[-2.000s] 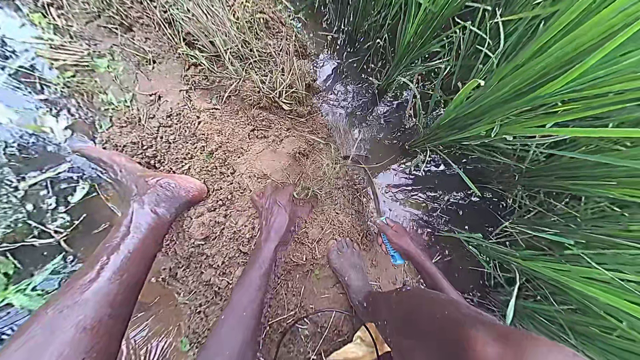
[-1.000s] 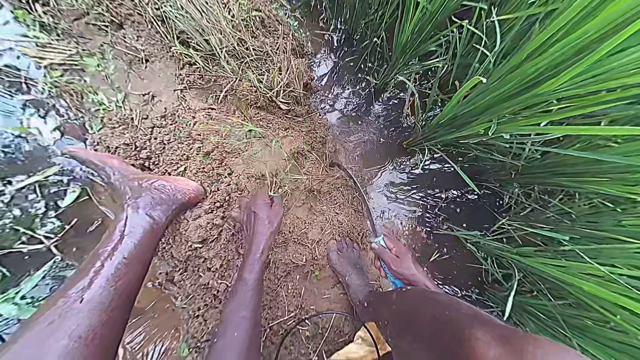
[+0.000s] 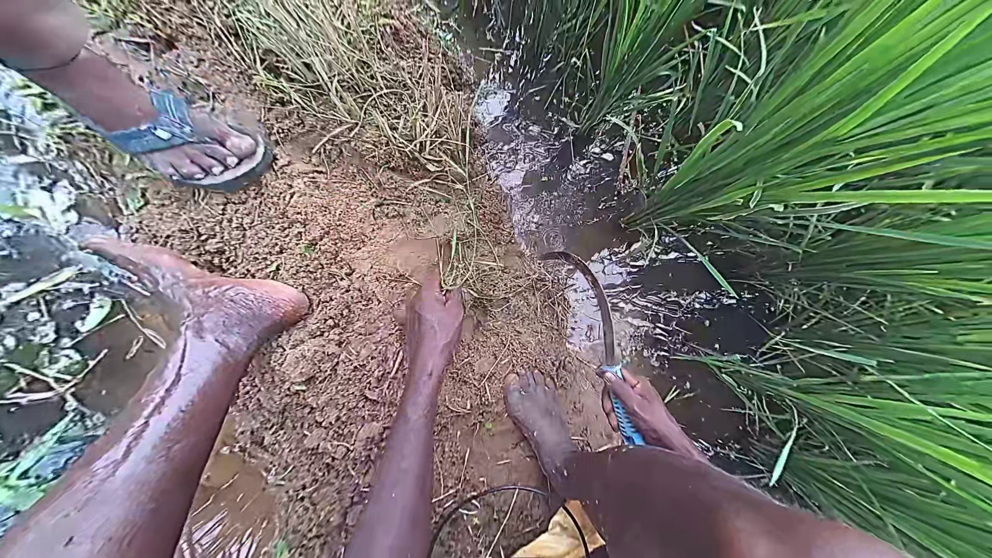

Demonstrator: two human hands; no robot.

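Observation:
My right hand point(image 3: 639, 403) is closed on the blue handle of a sickle point(image 3: 601, 310). Its dark curved blade arcs up and to the left, its tip at the edge where soil meets water. On the muddy bank, my left hand point(image 3: 434, 314) grips the near end of a small tuft of grass point(image 3: 463, 256), whose strands spread over the soil above the fingers. The undersides of the left fingers are hidden.
Tall green grass-like plants point(image 3: 837, 170) stand in muddy water point(image 3: 558, 194) on the right. Dry grass point(image 3: 372, 77) covers the upper bank. Another person's sandalled foot point(image 3: 201, 151) is at the upper left. A thin black cord point(image 3: 496, 490) and yellowish material point(image 3: 562, 535) lie at the bottom.
Another person's sandalled foot has come into view at the upper left. My right hand has shifted with the sickle, and its blue handle shows more than one second ago.

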